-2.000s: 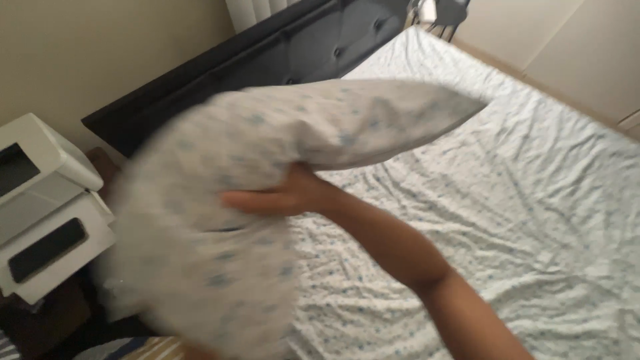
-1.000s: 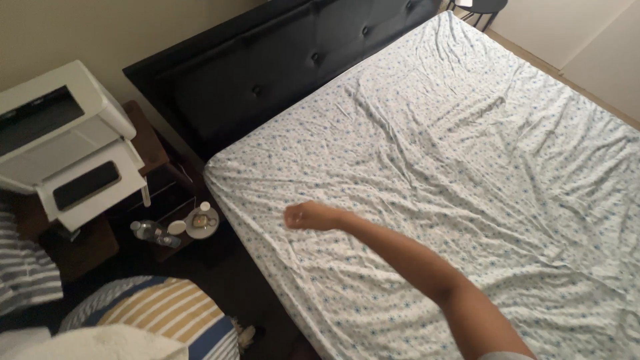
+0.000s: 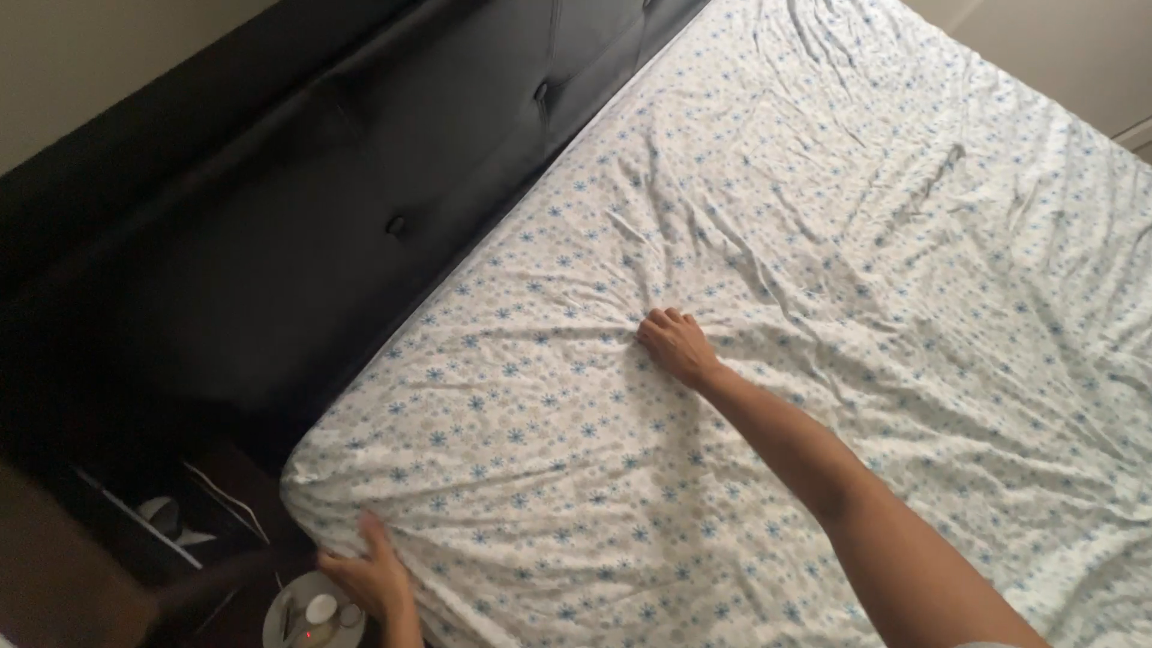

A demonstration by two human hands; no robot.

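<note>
A wrinkled white fitted sheet (image 3: 558, 432) with blue and grey snowflake shapes covers the mattress. My right hand (image 3: 677, 346) presses on the sheet near the middle of the view, its fingers curled against the cloth, and creases spread out from it. Down at the lower left, my left hand (image 3: 373, 576) is at the side of the mattress near its corner, thumb raised apart from the other fingers. Some of those fingers are hidden or blurred, so whether they grip the sheet's edge is unclear.
A black tufted headboard (image 3: 360, 207) runs along the mattress at the upper left. Beside the corner, low down, a round plate (image 3: 292, 621) holds small white items. Dark furniture (image 3: 63, 558) stands at the lower left, with a pale cable (image 3: 225, 498) near it.
The patterned pillow held two seconds ago is out of view. My right hand, above the bed a second ago, now rests on the sheet. My left hand has come into view at the mattress corner.
</note>
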